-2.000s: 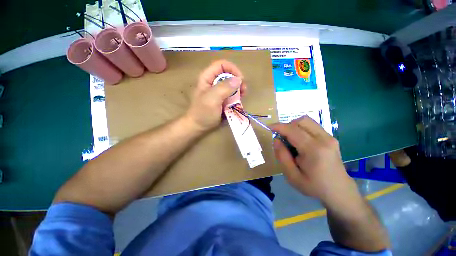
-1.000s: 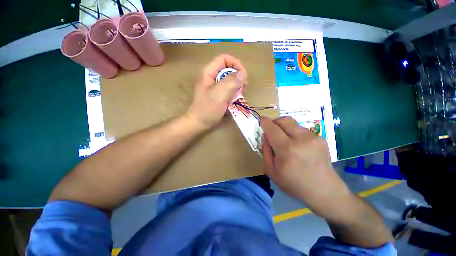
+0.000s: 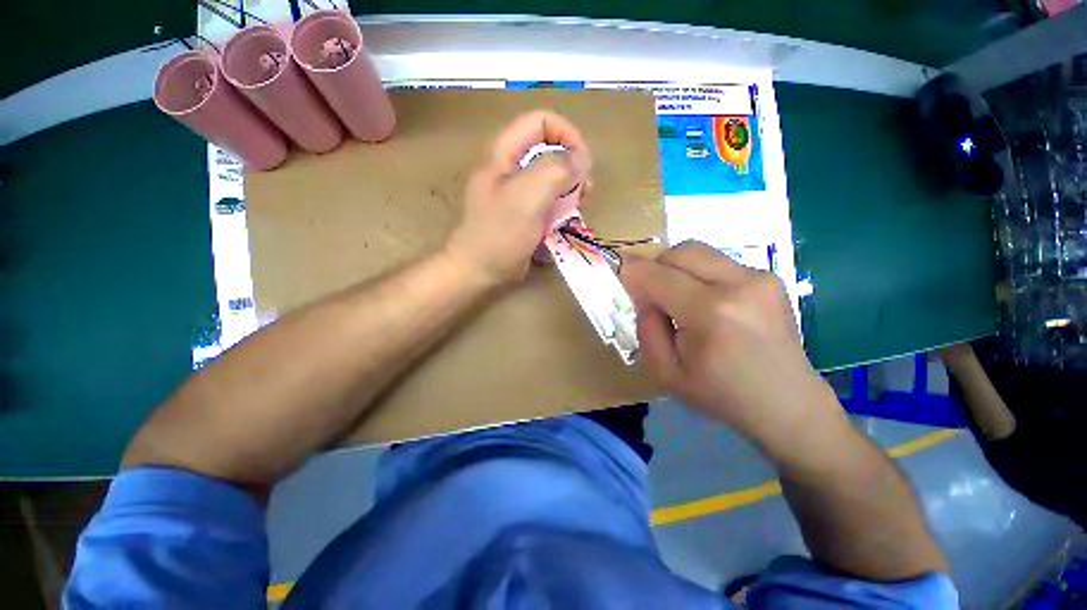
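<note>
My left hand is closed around the barrel of a small appliance over the cardboard mat. A round white end shows between thumb and fingers. The open white handle points down and right from it. Thin black and red lead wires come out where handle and barrel meet, some reaching right. My right hand is at the handle's right side, fingertips pinched by the wires. Whether the screwdriver or a wire is in its fingers is hidden.
Three pink barrel housings with wires lean at the upper left. Printed sheets lie under the mat. A small black device with a blue light and clear plastic packs are at the right. Another person's arm shows at the lower right.
My right hand has moved up and in to the handle; the thin metal shaft seen at first no longer shows. The handle has turned slightly. My left hand still grips the barrel.
</note>
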